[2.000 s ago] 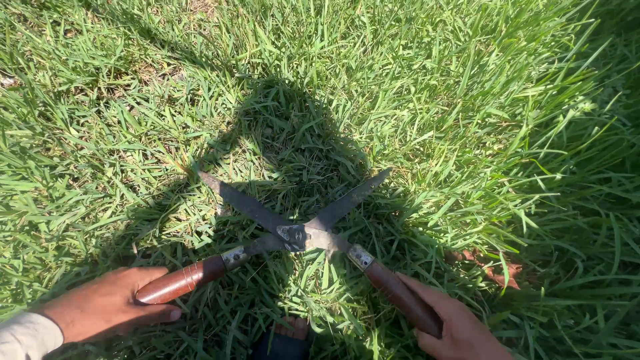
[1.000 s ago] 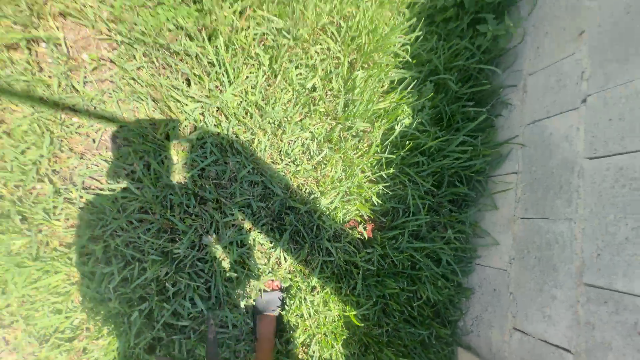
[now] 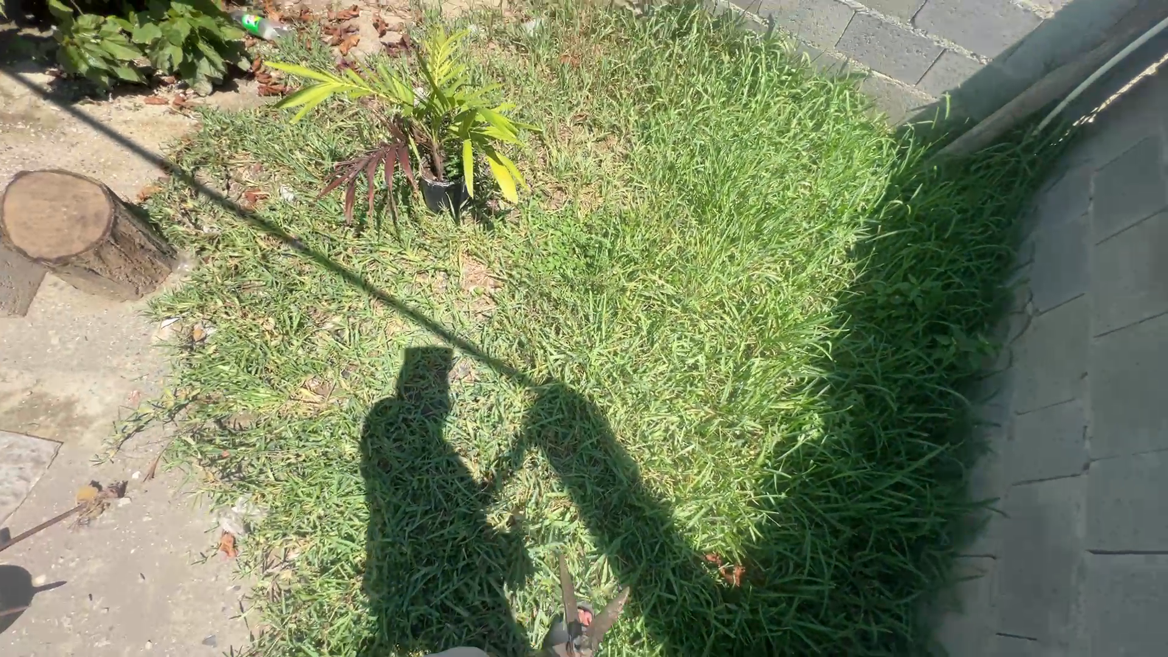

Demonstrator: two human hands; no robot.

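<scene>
At the bottom edge, right of centre, the two metal blades of hedge shears (image 3: 589,620) point up, spread apart in a narrow V over the grass (image 3: 675,347). Their handles lie below the frame. Neither my left hand nor my right hand shows, so what they hold is hidden. Behind the blades is part of a foot in footwear, mostly cut off. A pale rounded edge beside it, at the frame's bottom, is too little to name. A person's shadow falls across the grass.
A concrete block wall (image 3: 1131,365) runs down the right side, with taller grass along its base. A potted palm-like plant (image 3: 444,193) stands in the lawn. At left are a cut log (image 3: 59,219) and concrete paving (image 3: 82,365); a plastic bottle (image 3: 258,25) lies farther back.
Two seconds ago both my hands held the shears' handles, blades wide apart; now the hands are out of view and the blades are closer together. The view has swung up to show more of the yard.
</scene>
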